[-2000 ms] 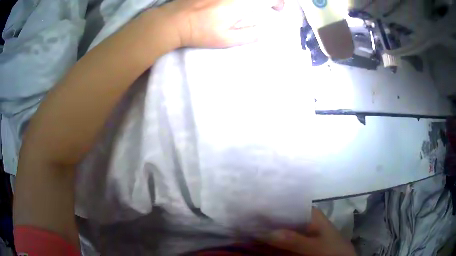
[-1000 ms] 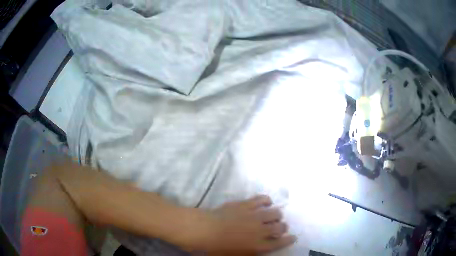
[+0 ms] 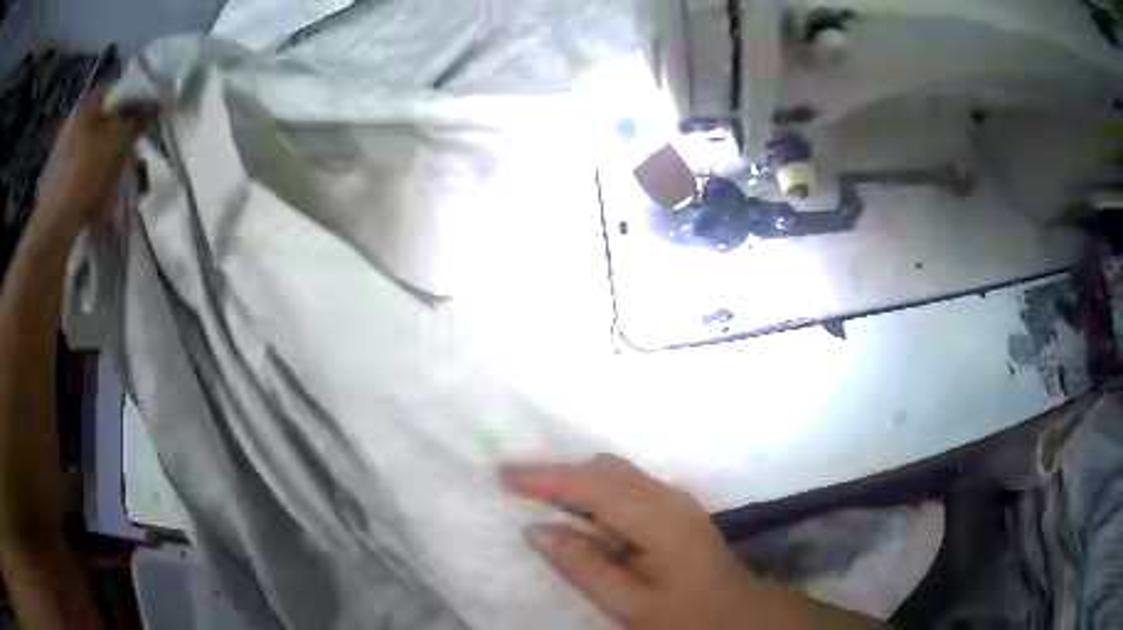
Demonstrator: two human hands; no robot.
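The pale garment piece (image 3: pixel 357 357) hangs in long folds from the upper left across the table's left side, with its right part lost in lamp glare. My left hand (image 3: pixel 105 142), at the far upper left, grips a bunched edge of it, raised. My right hand (image 3: pixel 640 529), at the lower middle, lies at the cloth's lower right edge; its fingers are blurred, and a fold seems to be between thumb and fingers. The sewing machine head (image 3: pixel 727 74) is at the top, with the brown flap (image 3: pixel 666 176) beside the needle area. The cloth lies left of the needle.
The white table (image 3: pixel 911 369) has a curved front edge at the right. More pale cloth lies behind at the top (image 3: pixel 493 43) and a grey-white bundle hangs at the lower right (image 3: pixel 1084 517). A pale tub-like object (image 3: pixel 173 591) shows at the lower left.
The view has shifted. My left hand has gone to the upper left with the cloth bunched in it, drawing it off the machine bed. My right hand has come into view at the lower middle.
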